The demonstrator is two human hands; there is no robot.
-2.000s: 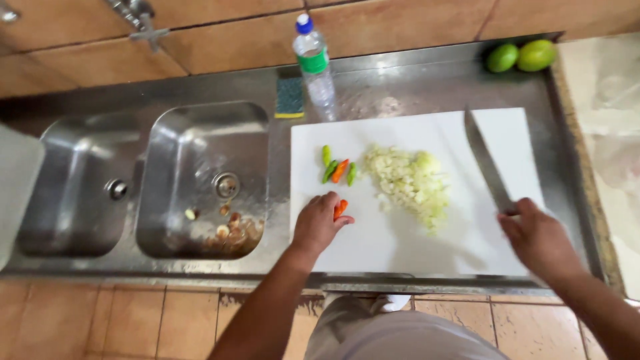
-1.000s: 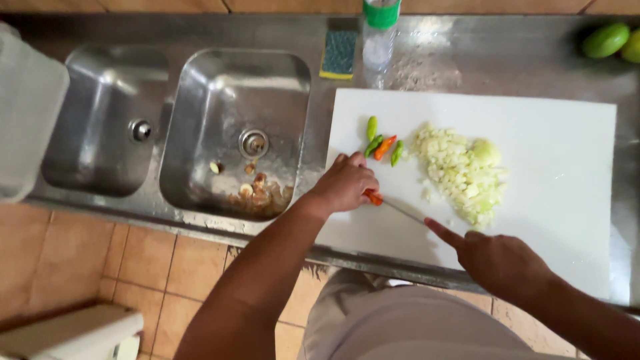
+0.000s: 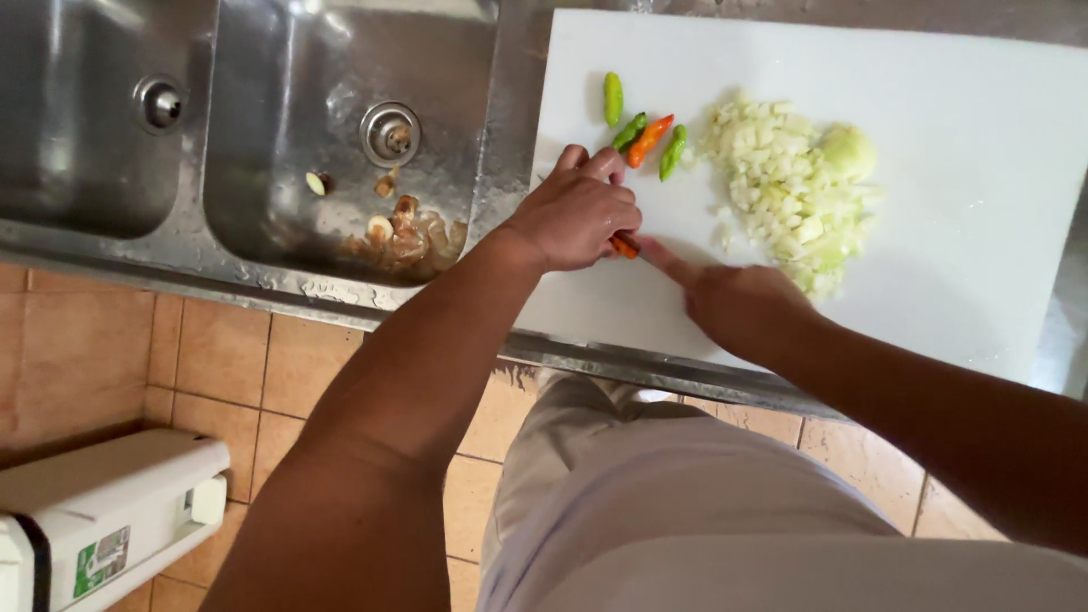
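Note:
My left hand point(image 3: 582, 208) pinches an orange-red chili pepper point(image 3: 625, 246) on a white cutting board point(image 3: 952, 212). My right hand point(image 3: 731, 302) grips a kitchen knife, its index finger stretched along the blade point(image 3: 644, 246), whose tip end meets the pepper; the handle is hidden in the hand. Just above my left hand lie an orange chili point(image 3: 650, 141) and several green chilies point(image 3: 613, 99). To their right is a heap of chopped onion point(image 3: 778, 178) with a larger onion piece point(image 3: 848, 153) at its upper right side.
Left of the board are two steel sink basins; the nearer basin point(image 3: 280, 170) holds onion skins point(image 3: 408, 234) and scraps near its drain point(image 3: 390, 133). The steel counter edge point(image 3: 612, 361) runs below the board. A white plastic bin point(image 3: 110, 501) stands on the tiled floor.
My right hand has brought the knife from the board's right side over to the chili at my left hand. The view has moved closer to the board.

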